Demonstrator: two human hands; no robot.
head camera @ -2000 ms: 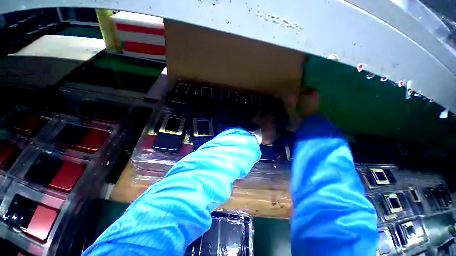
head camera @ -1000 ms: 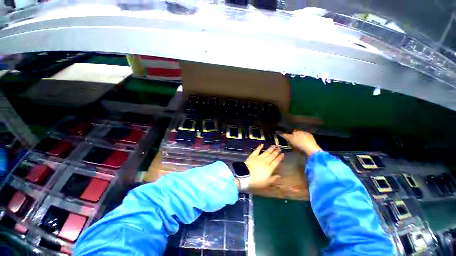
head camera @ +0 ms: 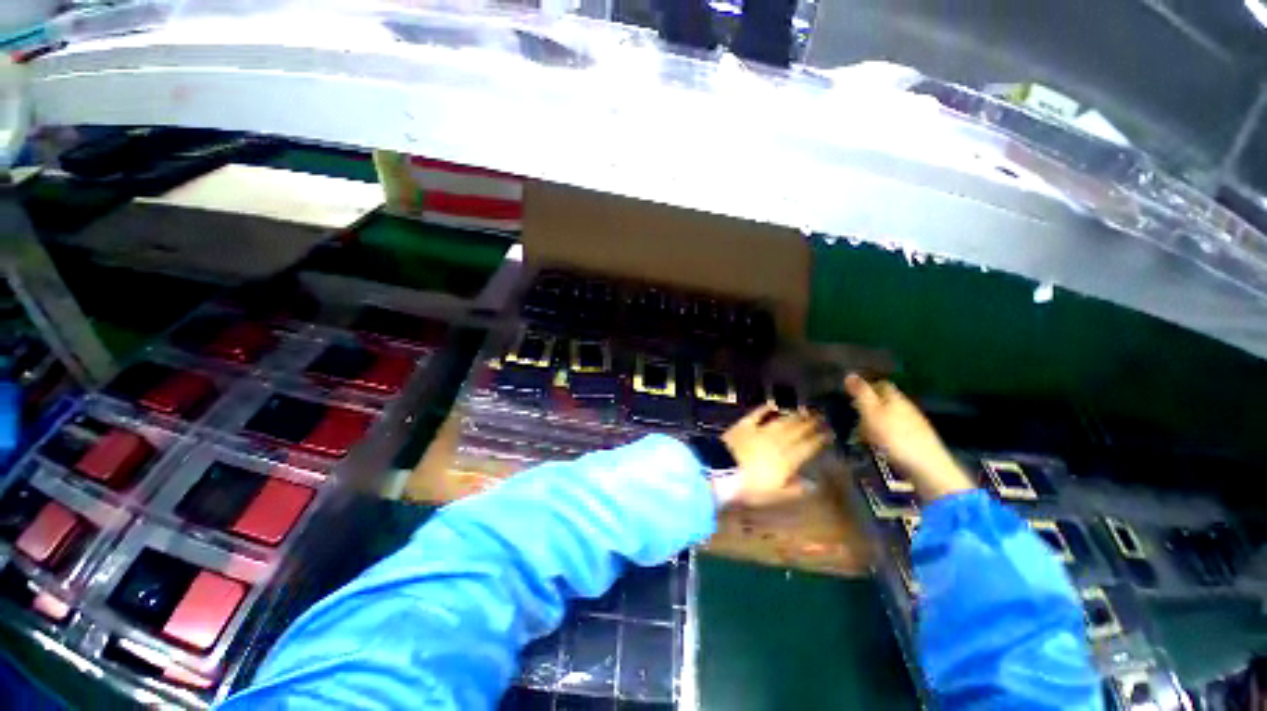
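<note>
The stacked clear trays [head camera: 535, 433] at the rear hold a row of black parts with pale frames [head camera: 657, 375]. My left hand [head camera: 775, 453] is at the stack's right front corner, its fingers bent beside the last pale-framed part of the row. My right hand [head camera: 900, 428] is just right of the stack, fingers pointing back and left. Dark, blurred shapes lie between the two hands. Whether either hand grips anything there is too unclear to tell.
A clear tray of red-and-black units [head camera: 264, 503] is at left. A tray with pale-framed parts [head camera: 1010, 479] is at right, partly behind my right sleeve. The central gridded tray [head camera: 611, 642] is in front. A wooden board [head camera: 792, 539] lies under the stack; a pale shelf [head camera: 417, 118] crosses above.
Both hands were deep at the stack's back right, then came forward. Since the last frame my left hand has moved up and right, my right hand slightly right. The view has shifted.
</note>
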